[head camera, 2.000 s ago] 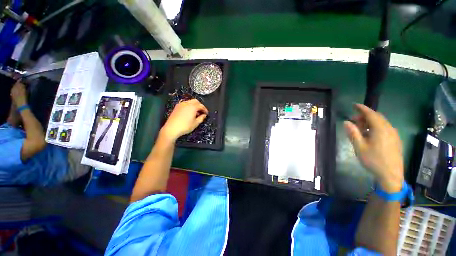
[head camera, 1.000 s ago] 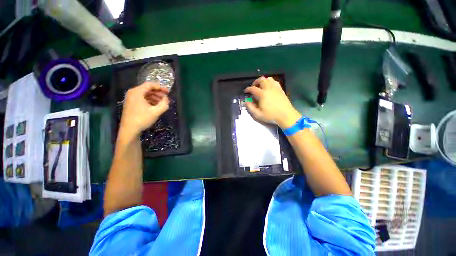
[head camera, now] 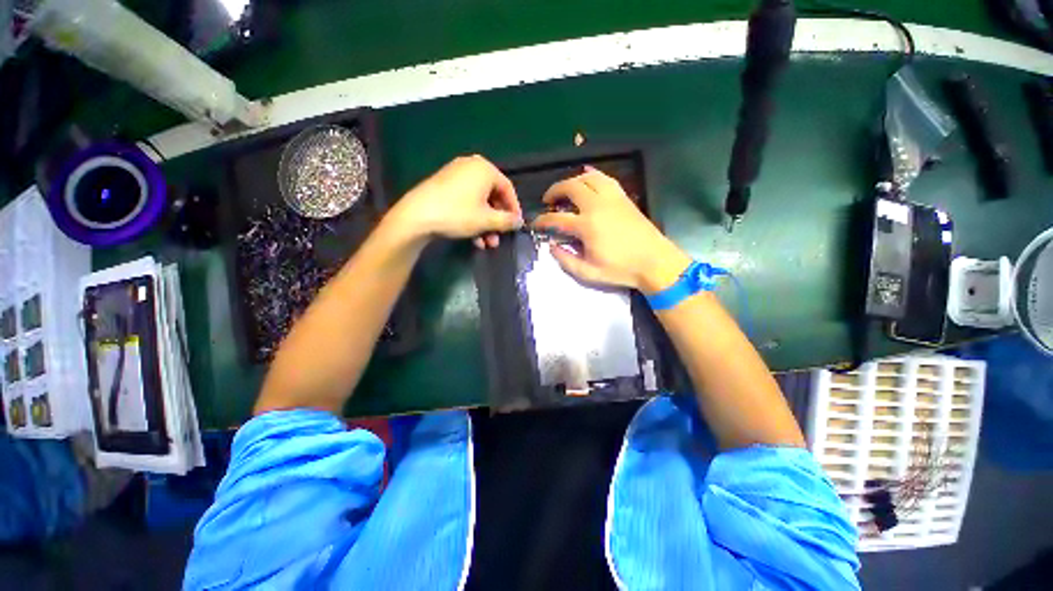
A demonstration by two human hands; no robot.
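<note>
The open tablet unit (head camera: 583,329) lies in its black carrier tray (head camera: 505,346), its large silver-white plate showing. My left hand (head camera: 462,204) is at the unit's top left corner, thumb and forefinger pinched together; whether a small part is between them is too small to tell. My right hand (head camera: 606,231) lies over the unit's top end, fingertips close to my left fingertips, hiding most of the circuit board. A blue band (head camera: 689,285) is on my right wrist. The electric screwdriver (head camera: 756,127) hangs right of the hands, tip down.
The black parts tray (head camera: 398,318) is left, with the screw dish (head camera: 323,172) and a heap of small dark parts (head camera: 268,271). A white tray stack (head camera: 173,381) and purple-rimmed object (head camera: 106,194) stand farther left. A black boxy device (head camera: 909,271) and white compartment tray (head camera: 822,421) are right.
My left hand has moved from over the parts tray to the unit's top left corner. My right hand has come from the right onto the unit's top end. The view has shifted.
</note>
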